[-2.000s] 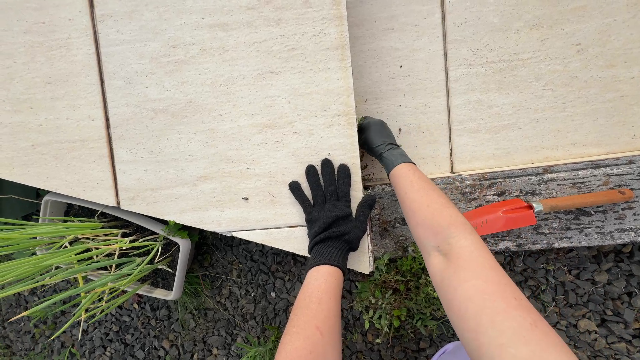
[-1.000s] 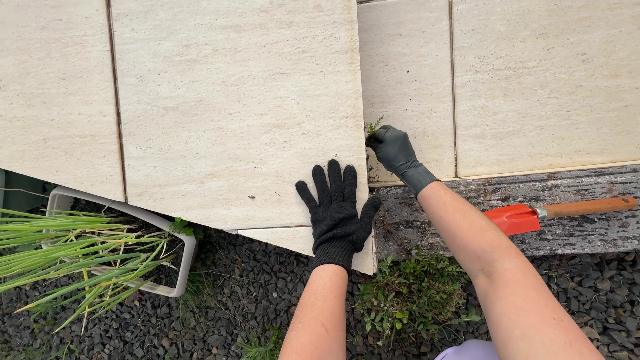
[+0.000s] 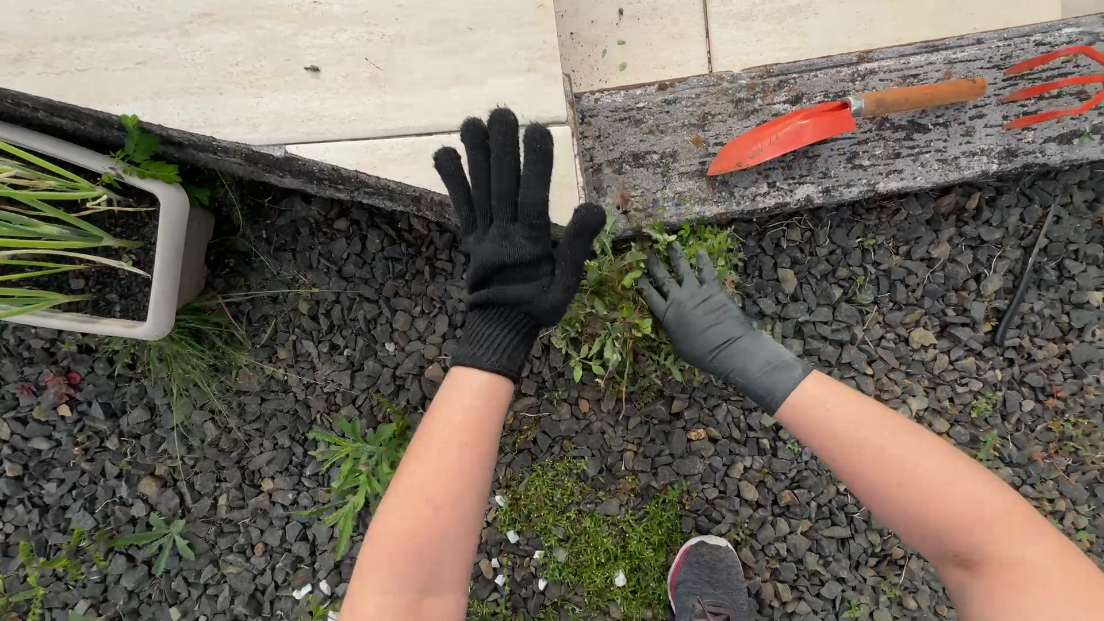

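My left hand point(image 3: 517, 233), in a black knit glove, lies spread over the corner of a pale stone tile point(image 3: 379, 164), holding nothing. In a thin dark grey glove, my right hand point(image 3: 707, 319) rests with fingers apart on a clump of leafy weeds point(image 3: 612, 319) beside the step. Its fingertips are partly among the leaves. An orange-red hand trowel point(image 3: 785, 136) with a wooden handle lies on the weathered stone ledge point(image 3: 655, 164), up and right of that hand. Farther right are the red tines of a hand cultivator point(image 3: 1056, 86), its handle out of view.
At the left stands a pale plastic planter point(image 3: 168, 250) with long green leaves. Dark gravel point(image 3: 862, 345) covers the ground, with low green weeds point(image 3: 595, 535) and a leafy plant point(image 3: 358, 470). A grey shoe point(image 3: 709, 578) shows at the bottom, and a thin dark rod point(image 3: 1026, 276) lies right.
My right hand has moved from the tile edge, where it was on a small green plant, down to the weed clump on the gravel. The view has shifted down toward the gravel.
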